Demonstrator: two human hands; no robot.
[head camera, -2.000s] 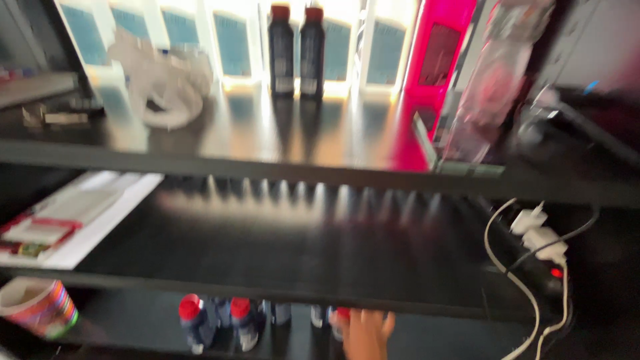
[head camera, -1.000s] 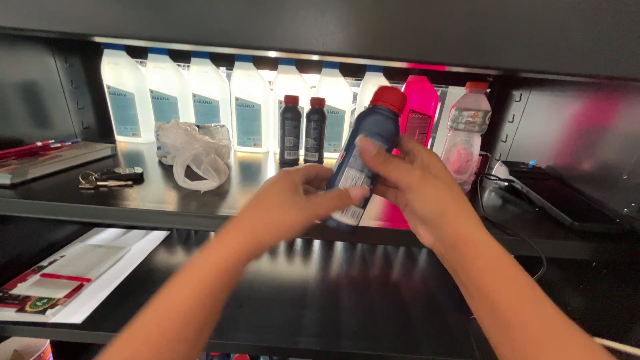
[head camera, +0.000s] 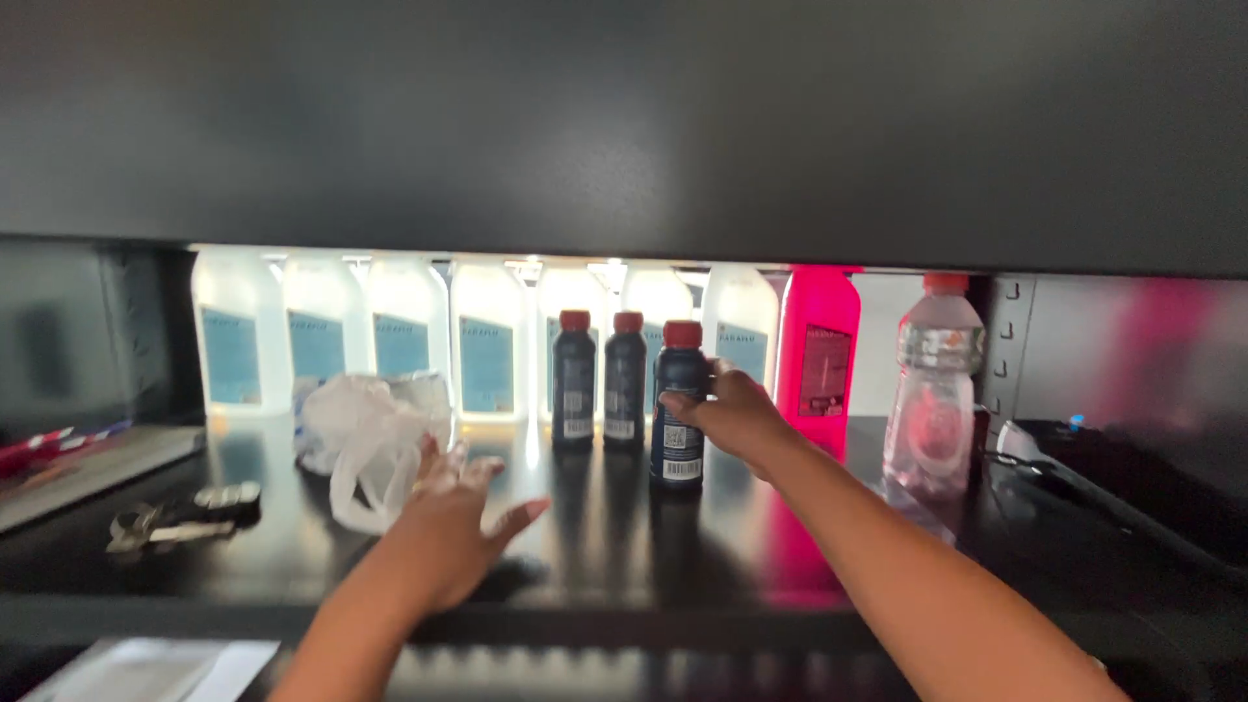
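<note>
A small dark blue bottle with a red cap (head camera: 681, 419) is upright in my right hand (head camera: 736, 409), its thumb and fingers around the upper body. Just left of it stand two like bottles, one nearer (head camera: 625, 385) and one farther left (head camera: 574, 385). My left hand (head camera: 458, 517) holds nothing; its fingers are spread over the black shelf, beside a crumpled white plastic bag (head camera: 366, 434). Whether the held bottle's base touches the shelf, I cannot tell.
Several white bottles with blue labels (head camera: 490, 341) line the back, with a pink one (head camera: 821, 351) and a clear red-capped bottle (head camera: 936, 390) to the right. Keys (head camera: 185, 515) lie at left. A black panel (head camera: 624, 136) hangs above; the shelf's front edge (head camera: 624, 624) runs below.
My left hand has let go of the dark bottle and moved left of it. The right hand still holds the bottle, now upright beside the other two; it was tilted in both hands.
</note>
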